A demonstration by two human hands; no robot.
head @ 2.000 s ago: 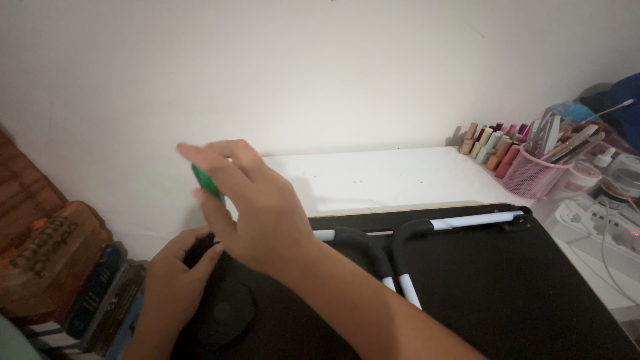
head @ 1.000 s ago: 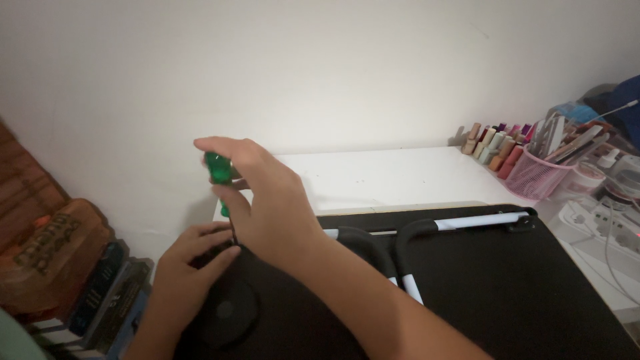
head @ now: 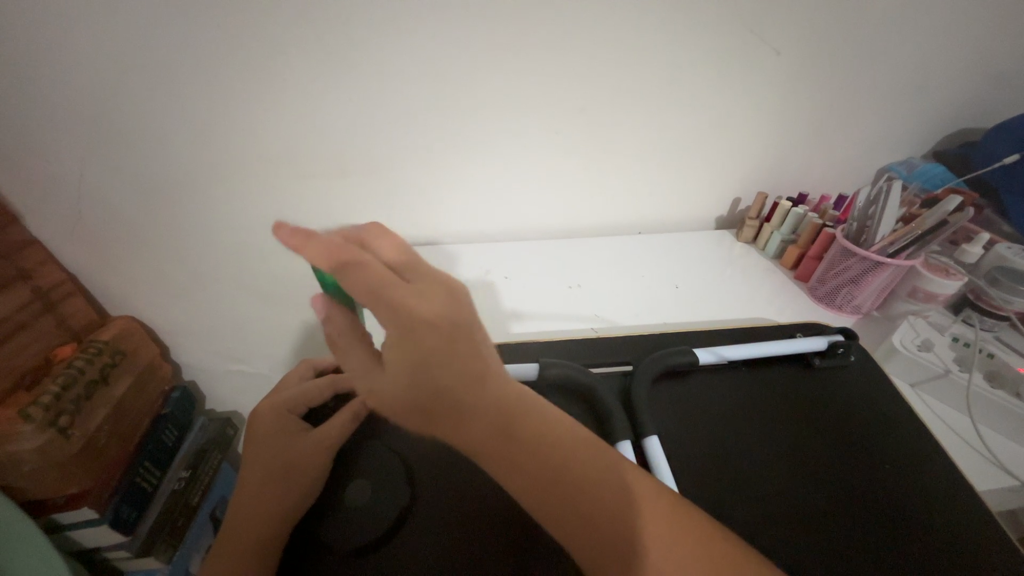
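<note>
A black panel [head: 760, 448] with folded white tubular metal legs [head: 768, 350] and black bends lies across the lower view; it looks like the underside of a folding table. Over its far left corner, my right hand [head: 432, 344] grips a green screwdriver handle [head: 332, 286] between thumb and fingers. The shaft's lower end is hidden behind the hand. Just below, my left hand [head: 292, 432] rests at the panel's left corner, thumb and fingertips close together around something too covered to make out. A round black recess [head: 360, 492] lies right of my left hand.
Behind the panel is a white desktop [head: 592, 280] against the wall. Nail polish bottles [head: 788, 228], a pink mesh pen cup [head: 852, 276] and a white power strip [head: 960, 352] stand at right. Stacked books [head: 160, 472] and an orange bag [head: 88, 400] are at left.
My right hand has turned about the green handle, which showed more fully a second ago and is now mostly covered by fingers. My left hand has stayed at the corner.
</note>
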